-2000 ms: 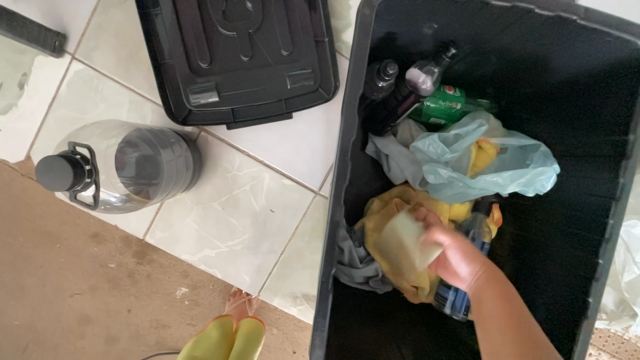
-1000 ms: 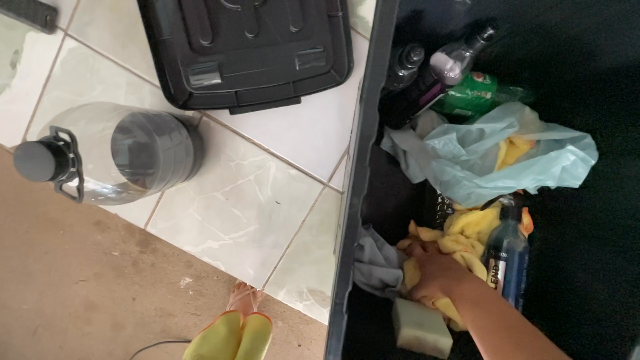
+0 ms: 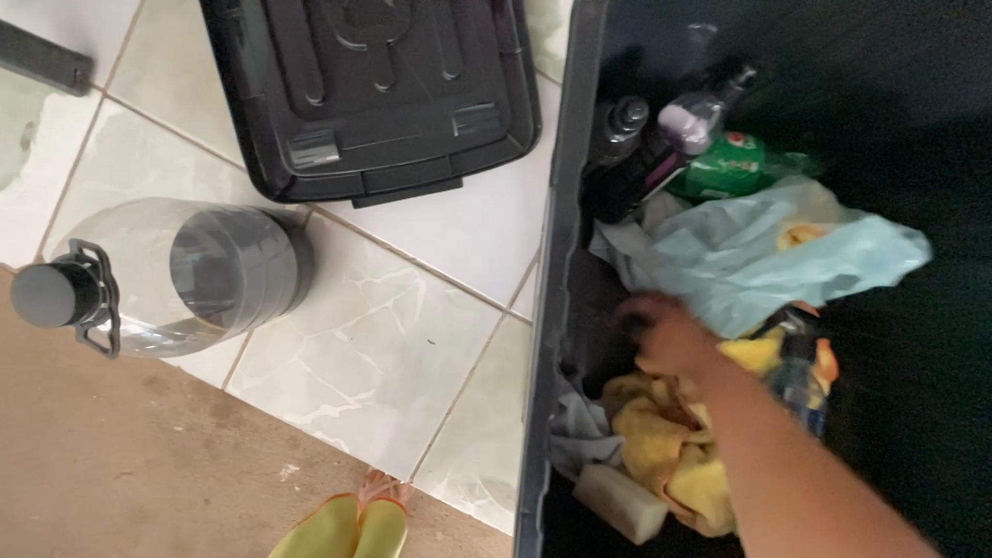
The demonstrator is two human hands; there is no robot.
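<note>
My right hand [image 3: 659,333], blurred, reaches into the black plastic bin [image 3: 542,341] between the light-blue plastic bag [image 3: 744,248] and the crumpled yellow cloth [image 3: 674,449]. A small dark thing shows at its fingertips; whether it is held cannot be told. Below, a pale block [image 3: 620,502] rests beside the cloth and a grey cloth [image 3: 581,426]. Partly behind my forearm lies a dark-capped bottle [image 3: 798,364]. At the bin's upper left are a green plastic bottle [image 3: 725,167], a clear bottle with a pale purple part [image 3: 690,120] and another dark-topped bottle [image 3: 624,120]. My left hand is out of view.
A black plastic lid [image 3: 380,93] lies on the tiled floor left of the bin. A large clear jug with a black cap and handle [image 3: 163,275] lies nearby. Below are a foot [image 3: 384,487] and yellow fabric [image 3: 345,527]. A black bar-like object [image 3: 43,58] is at upper left.
My right hand held the pale block, then was on the yellow cloth with the block beside it; now it has moved up towards the blue bag. The bottle by the cloth is partly hidden.
</note>
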